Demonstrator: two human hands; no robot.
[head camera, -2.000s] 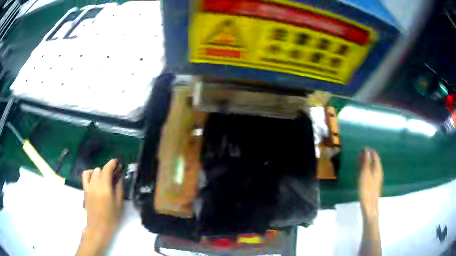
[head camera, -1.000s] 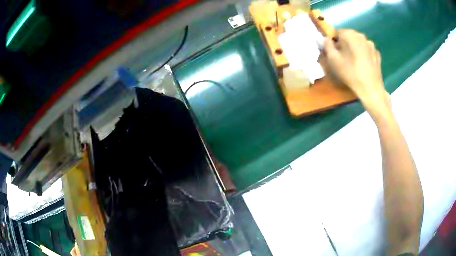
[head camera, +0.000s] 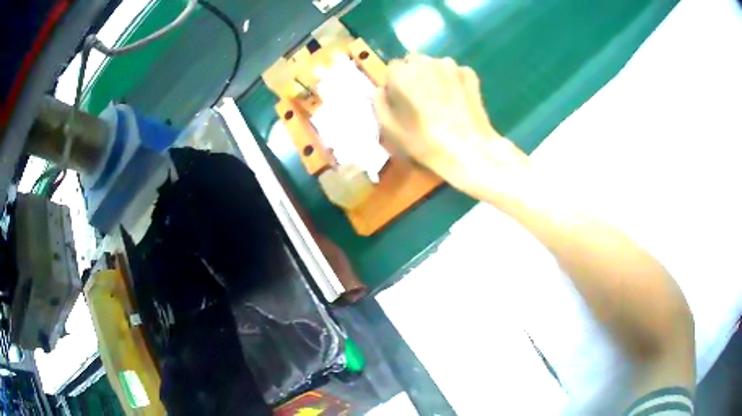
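Note:
An orange-brown block jig (head camera: 399, 199) with dark holes lies tilted on the green belt, right of the press bed. A crumpled, glaring white piece (head camera: 346, 122) lies in its middle; I cannot tell if it is paper or cloth. My right hand (head camera: 431, 110) is bare and closed around the jig's right edge, beside the white piece. Its fingertips are partly hidden. My left hand is not in view.
The press bed (head camera: 220, 276) with its black cover stands left of the jig, with a white rail (head camera: 281, 203) along its side. An amber block (head camera: 118, 341) stands at far left. White bench covering (head camera: 456, 325) lies at the front right.
The view has swung right. My right hand and the jig are now closer to the press bed than a second ago. My left hand has left the picture.

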